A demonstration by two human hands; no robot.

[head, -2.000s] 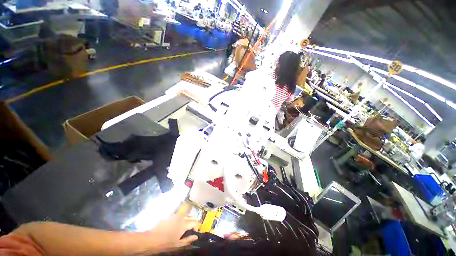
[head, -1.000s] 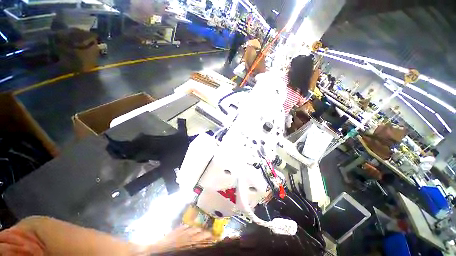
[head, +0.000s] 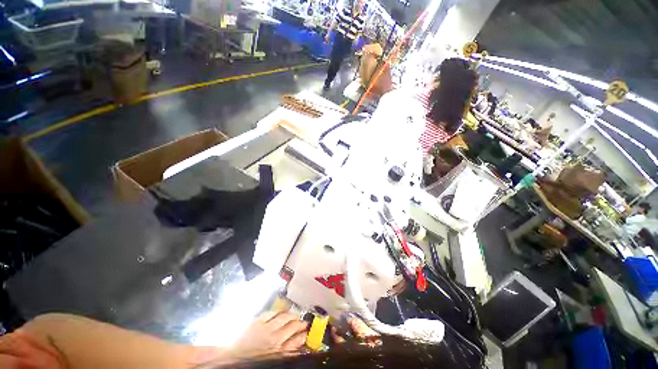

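A white sewing machine head [head: 339, 270] with a red mark stands in front of me. A small yellow part [head: 317, 332] sits under it at the sewing point. My left hand [head: 270, 336] is at the left of the yellow part, fingers bent downward; a dark piece shows beside the fingertips, but whether it is gripped cannot be told. My right hand [head: 358, 330] shows only as a few blurred fingertips right of the yellow part, the rest hidden by a dark shape at the bottom edge.
Limp black pieces [head: 209, 209] and a flat black strip [head: 209, 256] lie left of the head. Glossy black straps [head: 451, 306] are at the right, beside a white lamp arm [head: 426, 331] and a grey-screened panel [head: 516, 308]. An open cardboard box [head: 169, 160] stands far left. A person sits behind the machine.
My left hand has moved away from its flat, outstretched pose to bent fingers beside the yellow part. The right fingertips show again. The view has shifted, and a walking person shows more fully at the back.
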